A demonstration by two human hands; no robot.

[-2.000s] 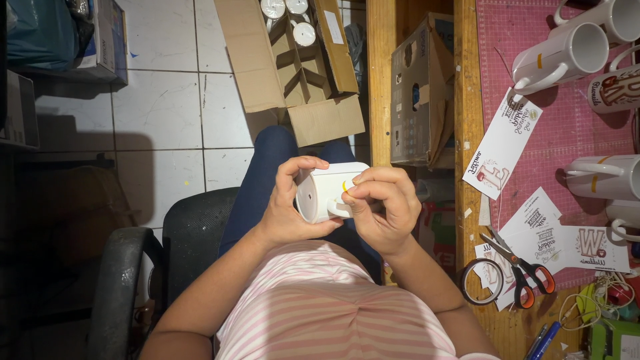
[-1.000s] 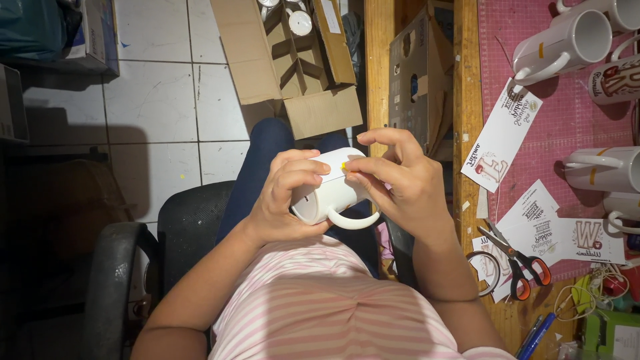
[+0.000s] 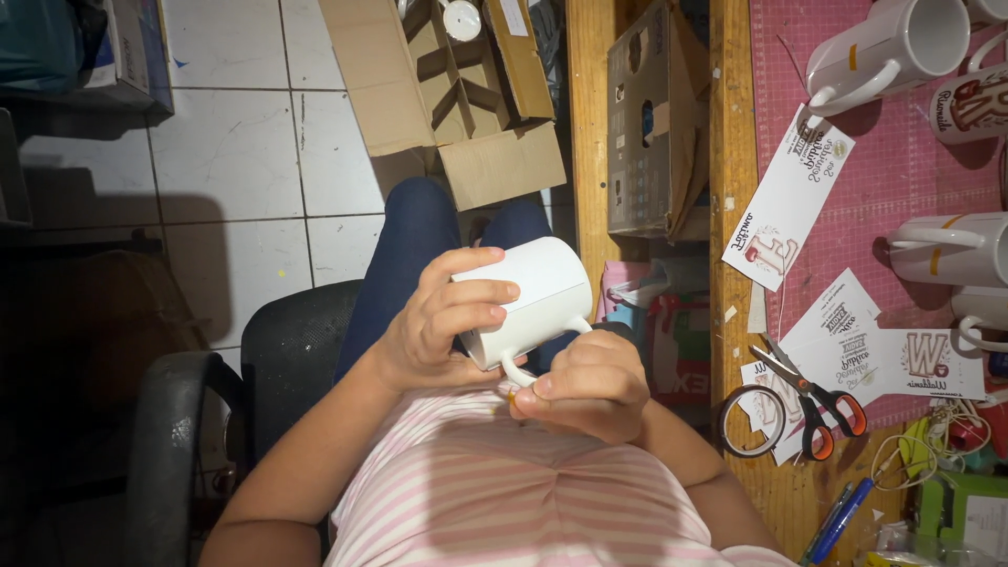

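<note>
A white ceramic mug (image 3: pixel 543 295) lies tilted above my lap, with a sheet of white paper (image 3: pixel 516 268) wrapped against its side. My left hand (image 3: pixel 449 323) grips the mug around its body, fingers over the paper's edge. By the mug's handle (image 3: pixel 518 370) is my right hand (image 3: pixel 587 386), its thumb and fingers pinched together with a small bit of yellow tape (image 3: pixel 512 398) at their tips. Whether the right hand also grips the handle is not plain.
To the right, a wooden table (image 3: pixel 728 142) bears a pink cutting mat (image 3: pixel 890 185), white mugs (image 3: pixel 862 67), printed paper strips (image 3: pixel 787 205), scissors (image 3: pixel 811 390), a tape roll (image 3: pixel 752 421) and pens (image 3: pixel 843 520). An open divided cardboard box (image 3: pixel 500 173) stands beyond my knees.
The mug has turned in my left hand. My right hand has moved from the paper on the mug's side down toward the handle, and the yellow piece has come away with it.
</note>
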